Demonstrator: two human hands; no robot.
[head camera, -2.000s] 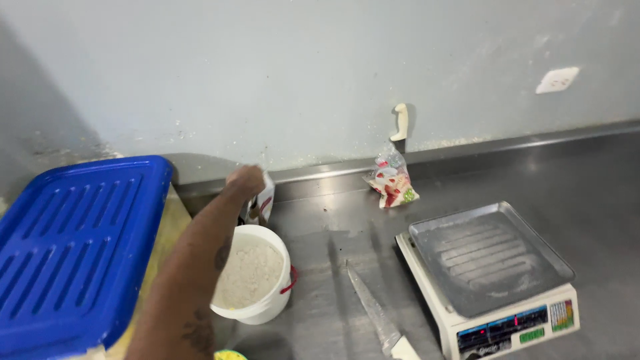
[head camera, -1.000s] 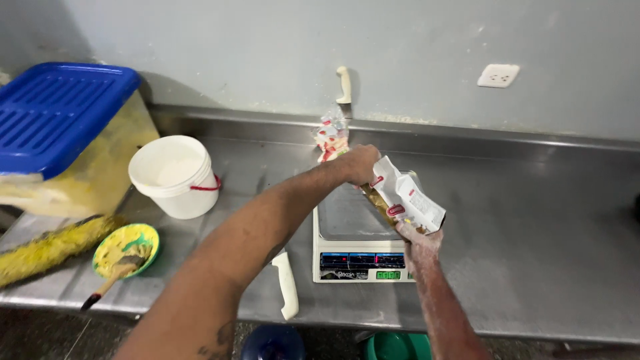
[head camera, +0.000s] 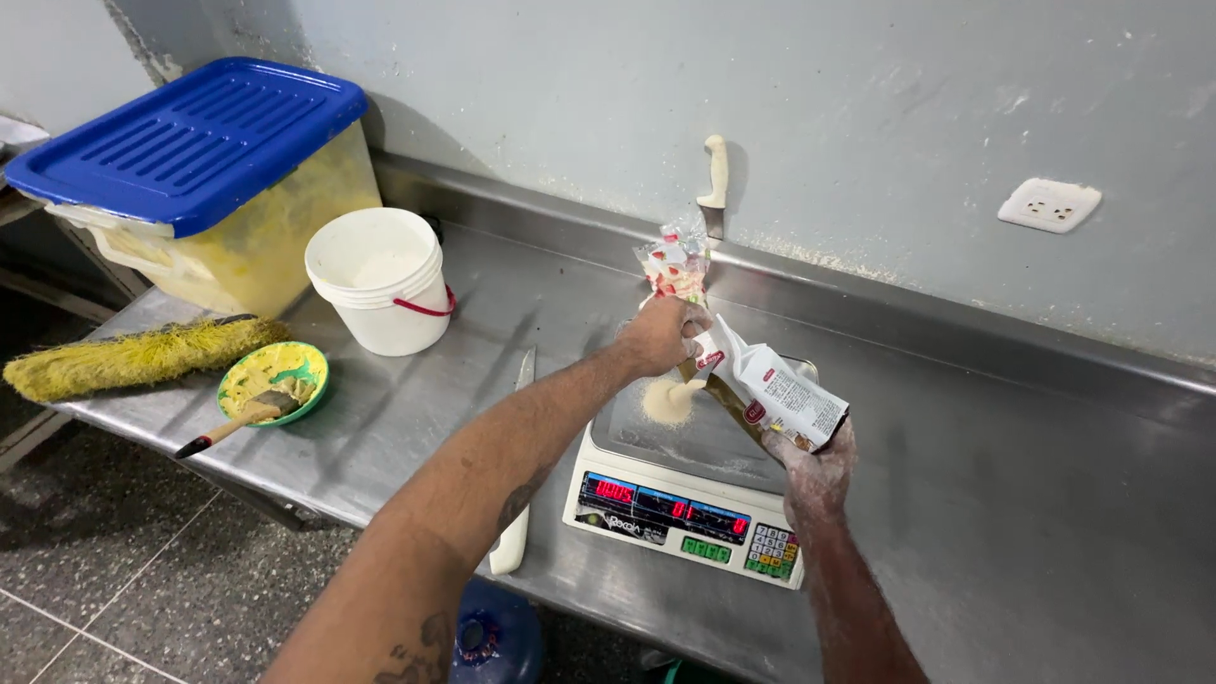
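Observation:
My left hand (head camera: 662, 334) grips the torn upper end of a foil packet (head camera: 771, 389), and my flour-dusted right hand (head camera: 819, 465) holds its lower end. The packet is tilted over the metal pan (head camera: 627, 432) of a digital scale (head camera: 655, 532). Pale beige granules (head camera: 668, 401) stream from its mouth into a small heap on the pan. The scale's display is lit red. Behind my left hand a clear plastic bag with red print (head camera: 676, 266) leans near the backsplash. A white-handled knife (head camera: 511, 541) lies left of the scale, partly hidden by my left forearm.
At left are a blue-lidded plastic bin (head camera: 275, 209), a white bucket (head camera: 380, 313) with white powder, a yellow-bristled brush (head camera: 142, 356) and a green bowl (head camera: 323, 385) of yellow paste with a pastry brush. Another knife (head camera: 715, 176) stands against the wall. A blue jug (head camera: 494, 636) is below the counter edge.
My left hand was beyond the bucket two seconds ago. One second ago both hands held the packet above the scale; now granules pour from it onto the pan.

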